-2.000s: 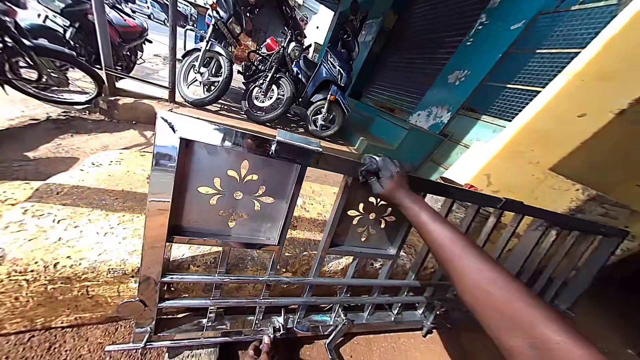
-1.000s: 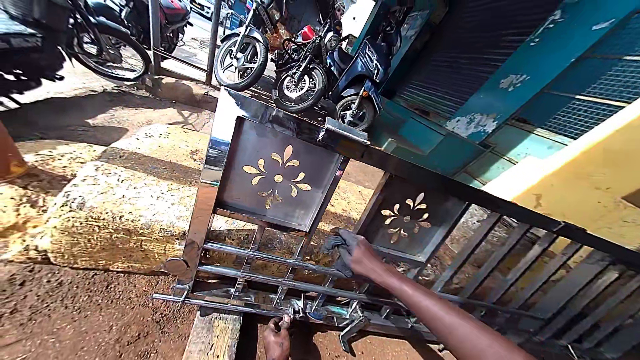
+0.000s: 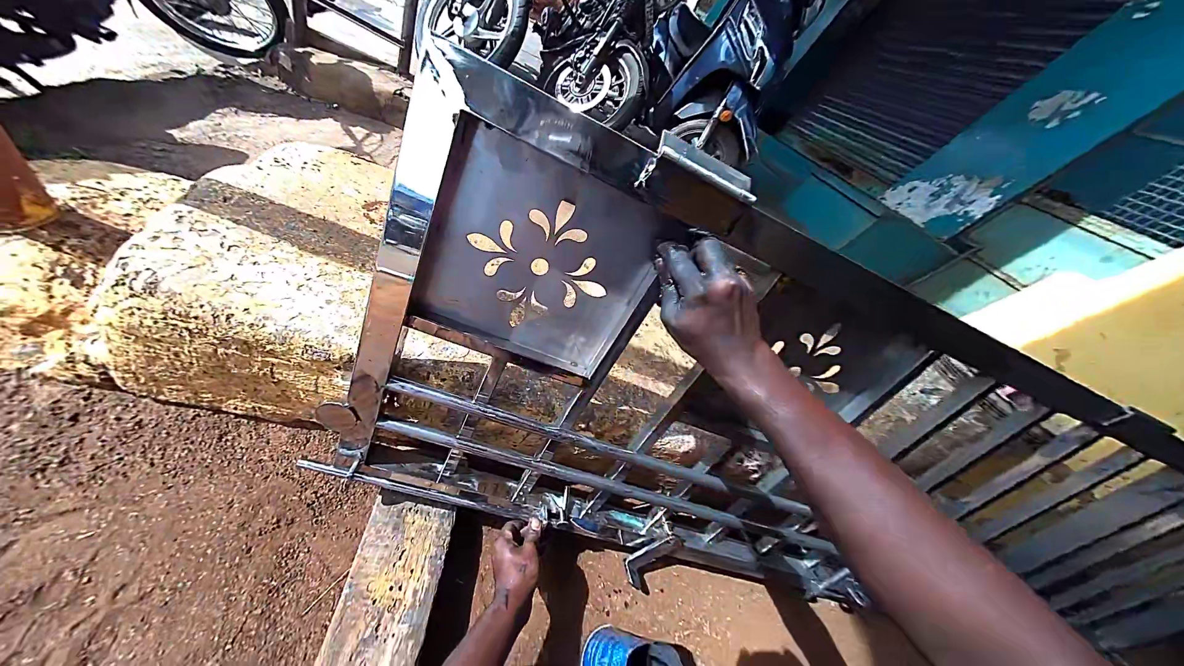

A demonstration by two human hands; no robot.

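A metal gate [image 3: 592,467] with dark flower-cut panels and long rods lies tilted before me. My right hand [image 3: 708,301] is at the bar between the two panels, near the top rail, its fingers curled around a dark cloth [image 3: 668,268] that is mostly hidden. My left hand [image 3: 518,555] grips the gate's lower edge bar beside a latch fitting [image 3: 555,509]. The left flower panel [image 3: 564,250] is in full view; my right forearm partly covers the right flower panel [image 3: 823,356].
A wooden beam [image 3: 393,573] supports the gate at lower left. Below it stands a blue can [image 3: 615,646]. Large yellowish stone blocks [image 3: 231,277] lie behind. Parked motorcycles [image 3: 592,74] and a teal shopfront with a shutter [image 3: 916,74] stand further back.
My right hand was on the top rail, then lower between the panels, and is now back up near the rail. My left hand stays at the lower bar. The blue can has come into view.
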